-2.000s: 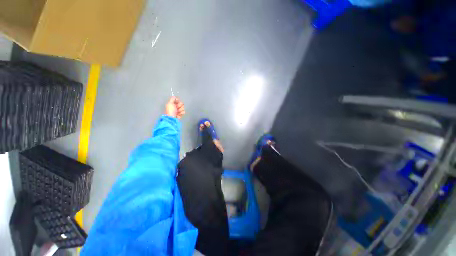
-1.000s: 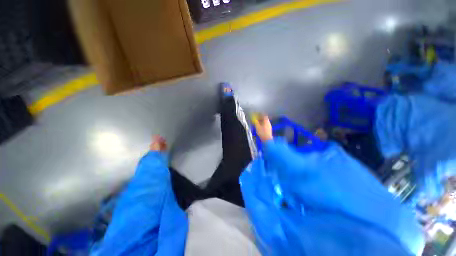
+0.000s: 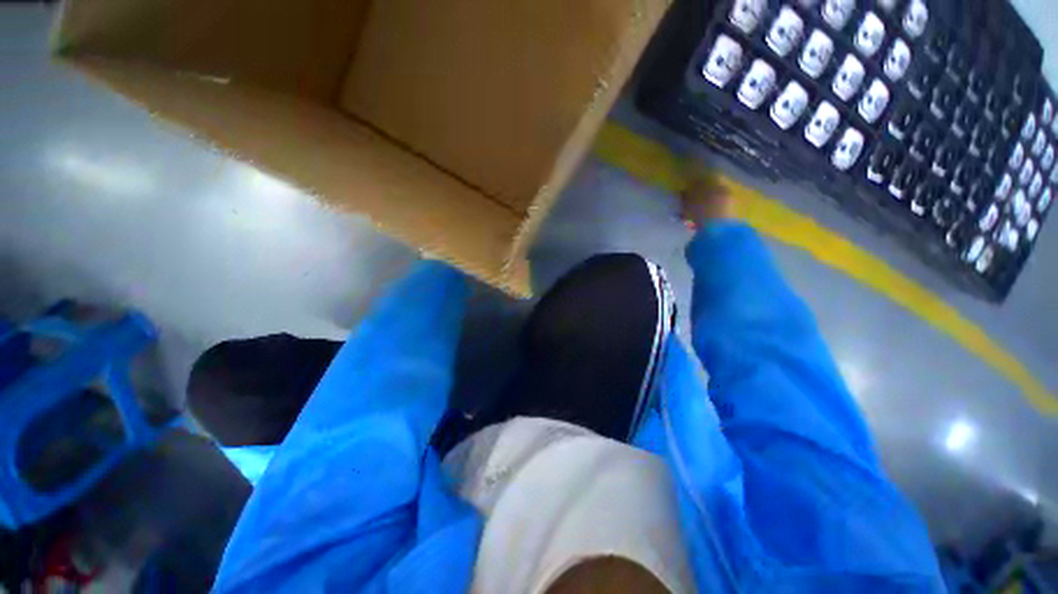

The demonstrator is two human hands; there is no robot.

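Observation:
An open brown cardboard box (image 3: 453, 104) is close in front of me at the upper left, seen from above with its inside showing. My left blue sleeve (image 3: 406, 337) reaches up to the box's lower edge, and my left hand is hidden there. My right hand (image 3: 705, 200) is small and blurred beside the box's right side, over the yellow line. Its fingers are not clear, and nothing can be made out in it. A stack of black blister trays (image 3: 946, 99) is at the upper right, with pale, shiny parts or pockets in several rows.
A yellow line (image 3: 882, 279) runs on the grey floor below the tray stack. A blue plastic stool (image 3: 81, 395) is at the left edge. My knees in black trousers (image 3: 592, 337) are below the box. Blurred dark and blue objects are at the lower right corner.
The view has turned. The box is nearer and larger, and the black trays have come in at the upper right. My left hand has gone out of sight at the box; my right arm reaches further up.

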